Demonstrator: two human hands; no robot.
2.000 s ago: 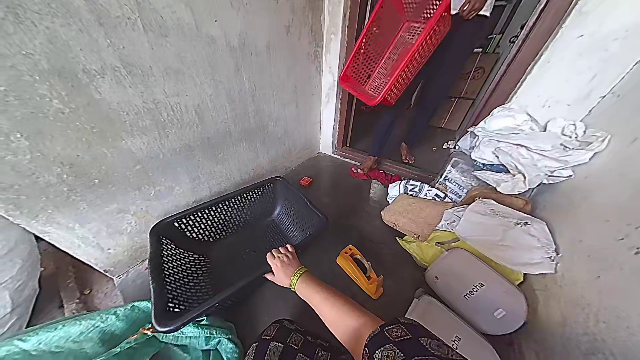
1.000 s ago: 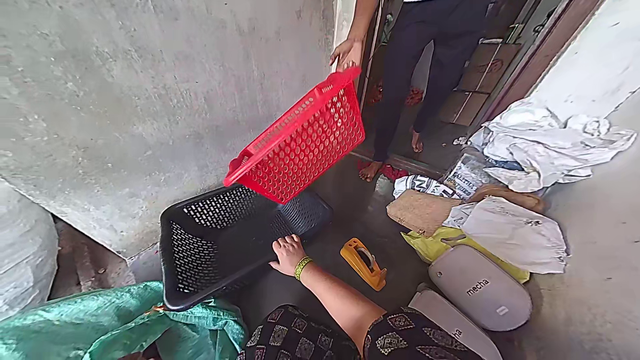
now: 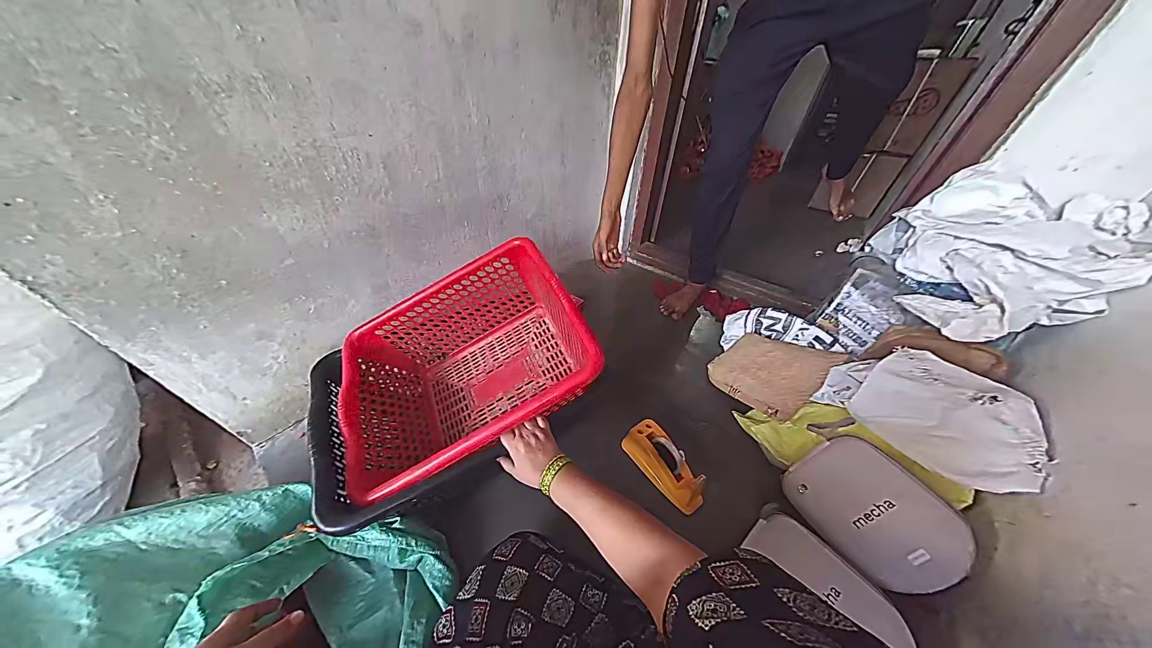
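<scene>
A red perforated plastic basket [image 3: 486, 382] lies tilted inside a black plastic basket [image 3: 326, 450] on the floor. My right hand [image 3: 533, 450], with a yellow-green bracelet at the wrist, is at the near rim of the two baskets; its fingertips are partly hidden under the red rim, so its grip is unclear. At the bottom left, my left hand [image 3: 256, 625] is beside the opening of a green woven plastic sack [image 3: 144, 567], partly cut off by the frame. A yellow tape dispenser [image 3: 664, 465] lies on the floor right of my right hand.
Another person [image 3: 765, 117] stands at the doorway, one arm hanging by the wall. At the right lie grey cases [image 3: 880, 513], a brown package [image 3: 778, 373], a yellow bag [image 3: 765, 436] and white cloths [image 3: 1017, 243]. A white sack [image 3: 58, 423] stands at the far left.
The red basket, held by the other person one second ago, now rests in the black basket and that person's hand is off it. My left hand has come into view at the bottom left.
</scene>
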